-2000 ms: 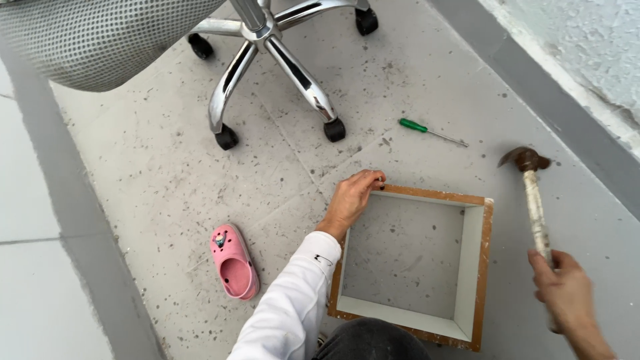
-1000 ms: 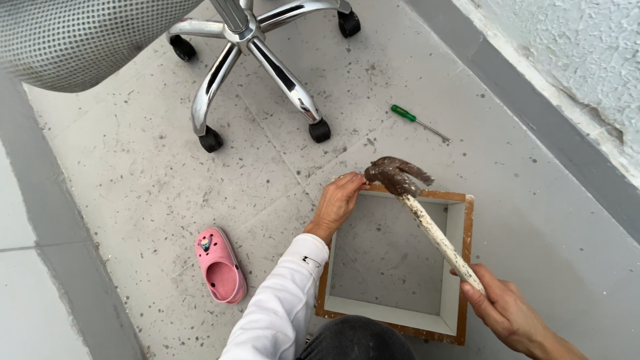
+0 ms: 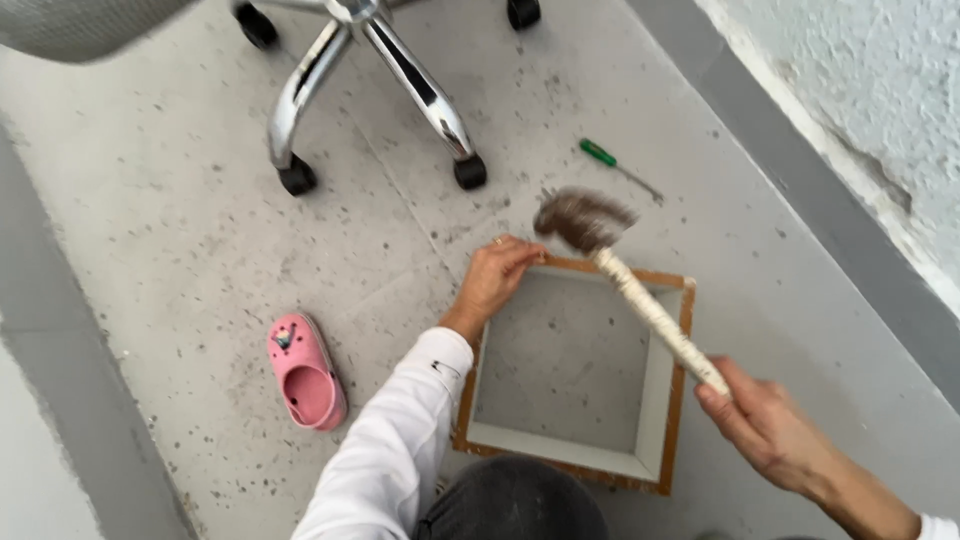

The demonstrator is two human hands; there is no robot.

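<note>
A square wooden frame [image 3: 675, 390] with white inner sides and brown edges rests on the floor. My left hand [image 3: 495, 277] is at its upper left corner, fingertips pinched together there; whether they grip a small item or the frame's edge cannot be told. In my right hand [image 3: 765, 427] is the worn, pale handle of a claw hammer [image 3: 585, 217]. Its brown head, blurred, is over the frame's upper edge, a little right of my left fingertips.
Beyond the frame lies a green-handled screwdriver [image 3: 598, 152]. A pink clog [image 3: 307, 375] is on the floor at left. The chrome base of a swivel chair [image 3: 420, 82] stands at the top, and a rough wall [image 3: 862, 82] runs along the right. My knee [image 3: 517, 502] is against the near side.
The hammer has swung from right of the frame to over its upper edge, near my left fingertips. My left hand has stayed at the corner.
</note>
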